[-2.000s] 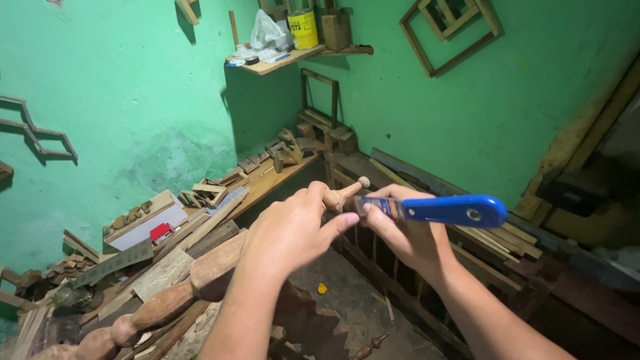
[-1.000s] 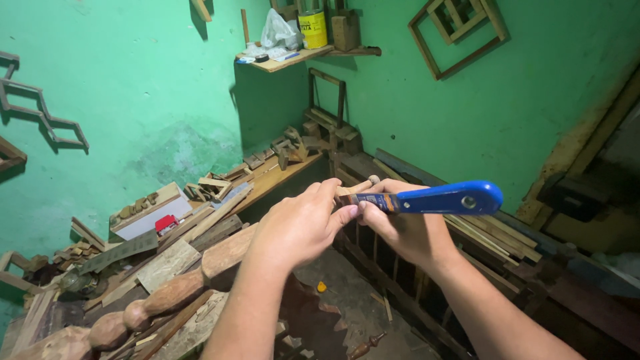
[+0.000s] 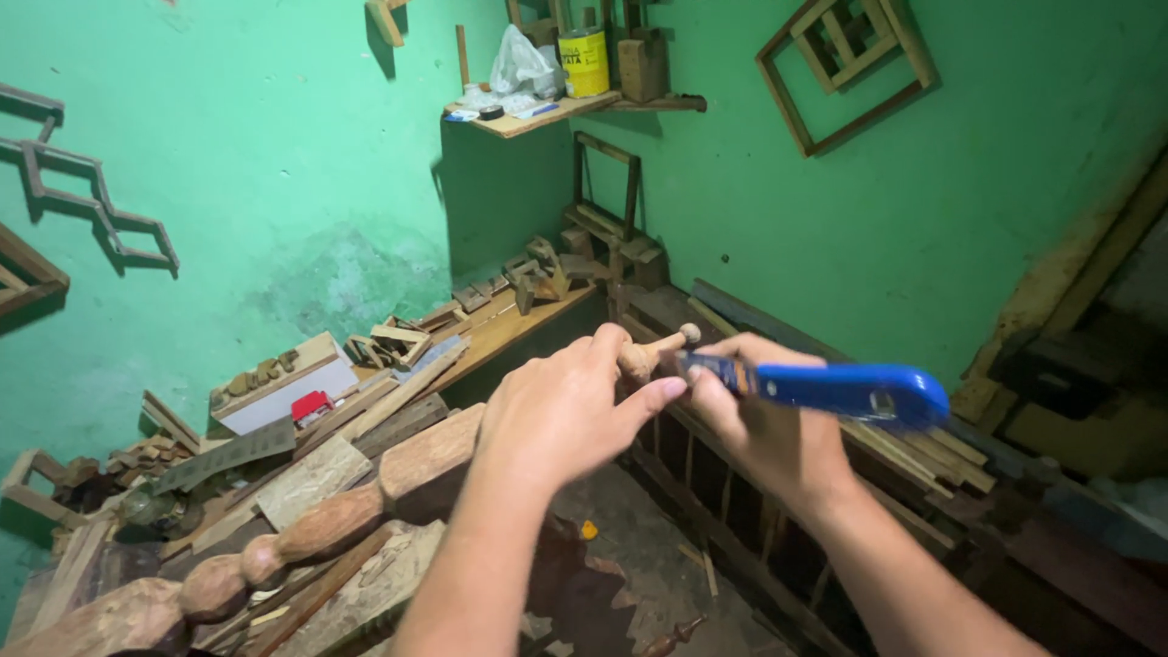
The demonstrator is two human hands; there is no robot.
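Note:
My left hand [image 3: 570, 406] grips a small turned wooden piece [image 3: 641, 358] with a round knob at its tip. In my right hand [image 3: 776, 438] is a tool with a blue handle [image 3: 853, 392]; its short metal part lies against the piece, and my fingers hide much of it. Both hands are close together, with the left thumb beside the tool's front end. Below and left of my left hand runs a large carved wooden spindle [image 3: 333, 525] with rounded beads and a squared block; where it ends behind my forearm is hidden.
Scrap boards [image 3: 315, 479] and a red object [image 3: 311, 406] lie on the left bench. A corner shelf [image 3: 511, 121] holds a yellow can [image 3: 584, 64] and a plastic bag [image 3: 522, 66]. Wooden strips [image 3: 922, 456] lie at right. Frames [image 3: 849, 73] hang on the green wall.
The blue handle has tilted, its rear end now lower than one second ago. The piece's knob shows more clearly beyond the tool. Both hands keep their holds.

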